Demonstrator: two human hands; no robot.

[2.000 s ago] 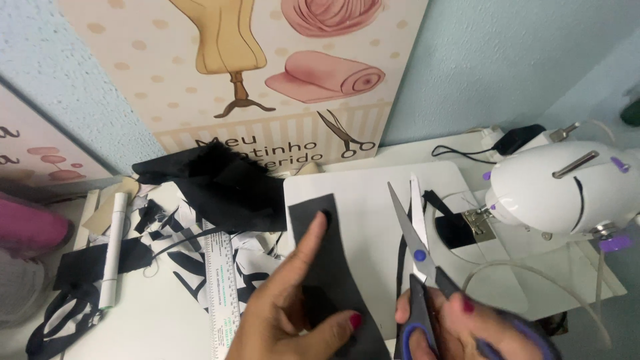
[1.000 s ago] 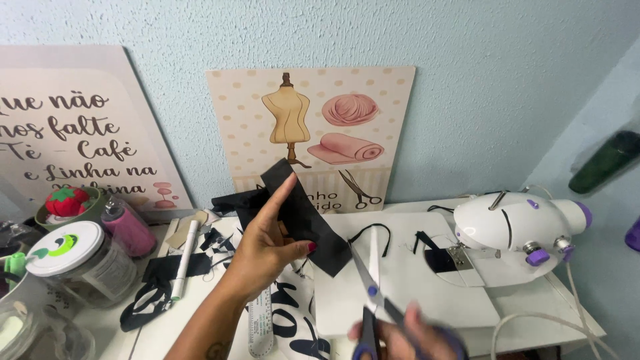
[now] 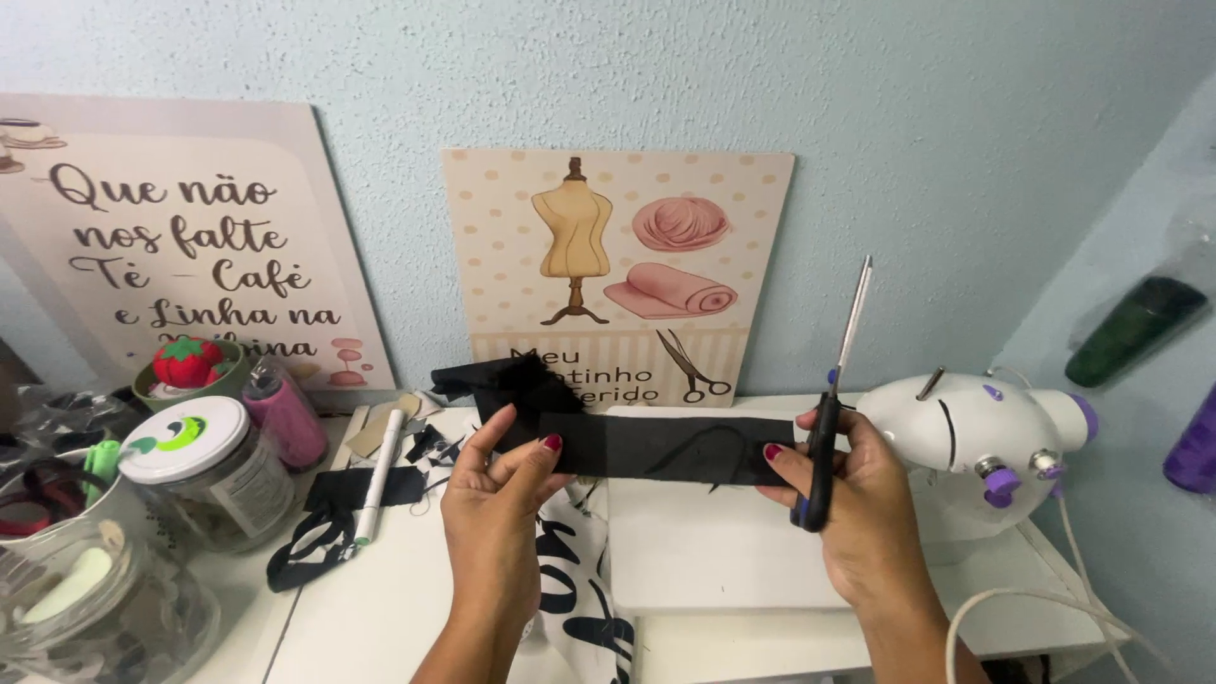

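A black fabric strip (image 3: 665,448) is stretched level between my two hands, above the white sewing machine's extension table (image 3: 722,560). My left hand (image 3: 503,494) pinches its left end between thumb and fingers. The right end is pinched by my right hand (image 3: 845,503), which also holds a pair of scissors (image 3: 825,446) upright, blades pointing up and seen nearly edge-on. Behind the strip's left end lies a heap of black fabric (image 3: 503,380). Black-and-white printed fabric (image 3: 579,608) lies under and beside my left hand.
A white mini sewing machine (image 3: 959,437) stands at right, its cable (image 3: 1007,594) looping in front. At left are a lidded jar (image 3: 209,475), an open glass jar (image 3: 104,608), a tomato pincushion (image 3: 188,363), a pink thread spool (image 3: 285,418), a white marker (image 3: 382,475) and black scraps (image 3: 323,546). Two signs lean behind.
The strip, earlier held in my left hand alone, now spans both hands. My right hand has risen to its right end, and the scissors have turned upright. The view has tilted up since the first frame.
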